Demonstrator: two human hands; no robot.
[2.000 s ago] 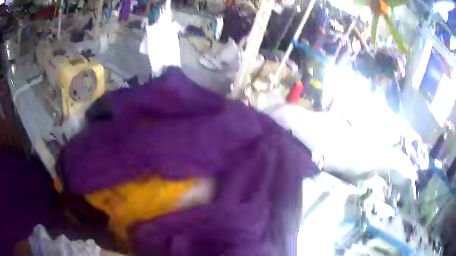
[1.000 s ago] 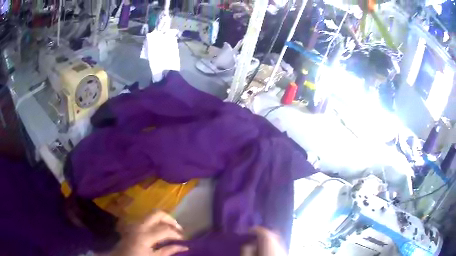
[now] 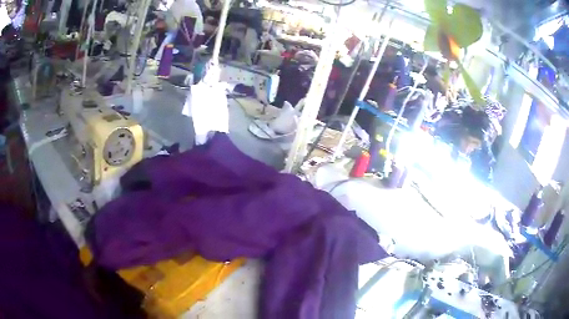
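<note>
A heap of dark purple cloth lies across the white machine table in front of me, and one end hangs down toward the picture's bottom edge. Yellow-orange material shows under its near edge. The white sewing machine with a blue stripe is at the lower right, cut off by the bottom edge. Its needle area is washed out by glare. Neither my left hand nor my right hand is in the picture.
A cream sewing machine stands at the left. A red thread spool and a white pole are behind the cloth. A person is opposite at the right, beside strong glare. More purple cloth is at the lower left.
Both hands, seen at the bottom edge one second ago, are out of view. The view has tilted up, so the cloth and machines sit lower in the picture.
</note>
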